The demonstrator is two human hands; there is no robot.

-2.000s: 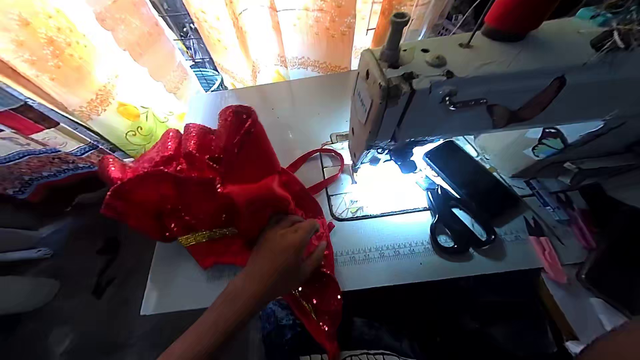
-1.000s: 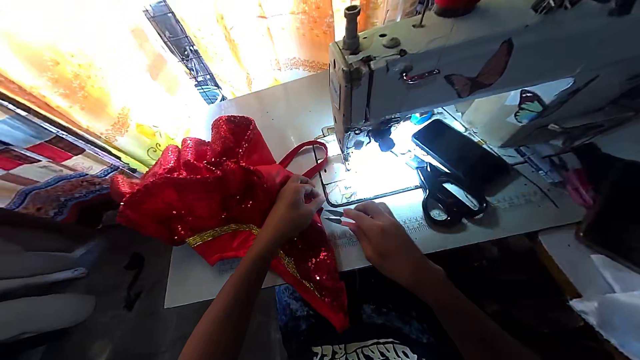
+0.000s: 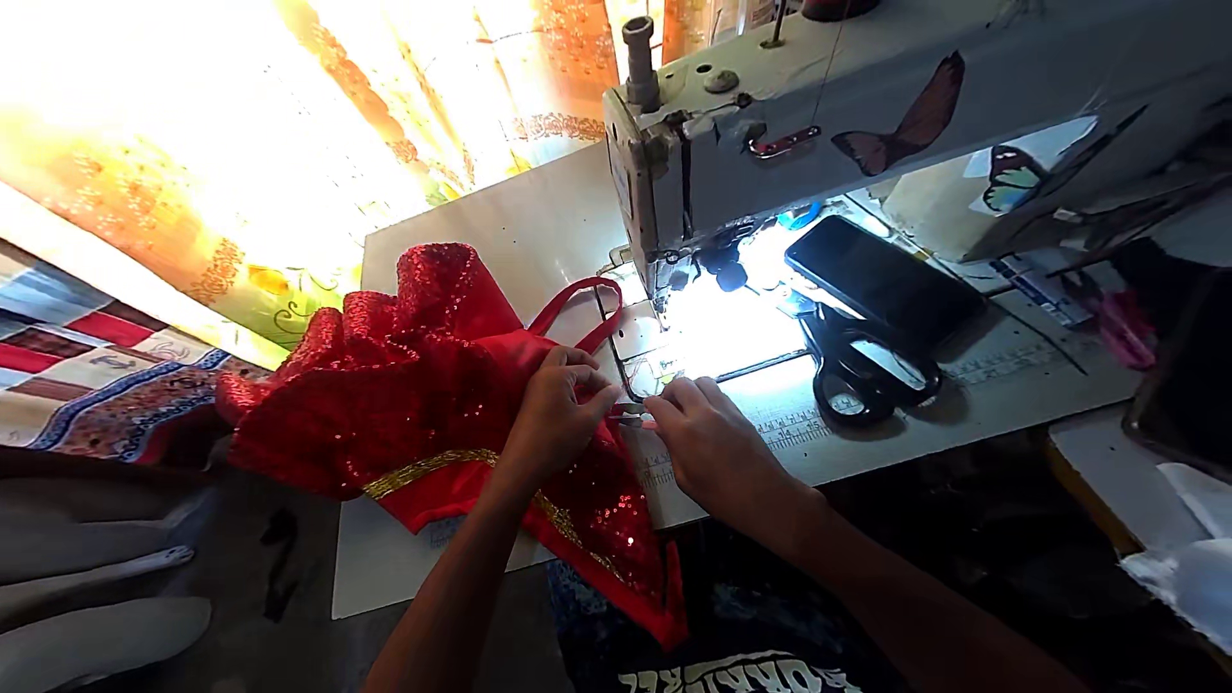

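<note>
A red sequined garment (image 3: 385,414) with gold trim lies over the left part of the sewing table. My left hand (image 3: 563,409) pinches its edge near a thin red strap (image 3: 577,313). In my right hand (image 3: 703,433) are small thread snips (image 3: 630,416), mostly covered by the fingers; their metal tips point left at the cloth beside my left fingers. Just beyond both hands is the lit needle area of an industrial sewing machine (image 3: 664,192).
Black-handled scissors (image 3: 871,375) and a black smartphone (image 3: 881,279) lie right of the needle. A pink-handled tool (image 3: 1121,327) rests farther right. Printed ruler marks (image 3: 799,423) run along the table's front. A bright curtain (image 3: 385,106) hangs behind.
Two seconds ago only my left hand was on the garment, and pink-handled snips lay at the table's right. My right hand has since come in to the cloth's edge with snips in it.
</note>
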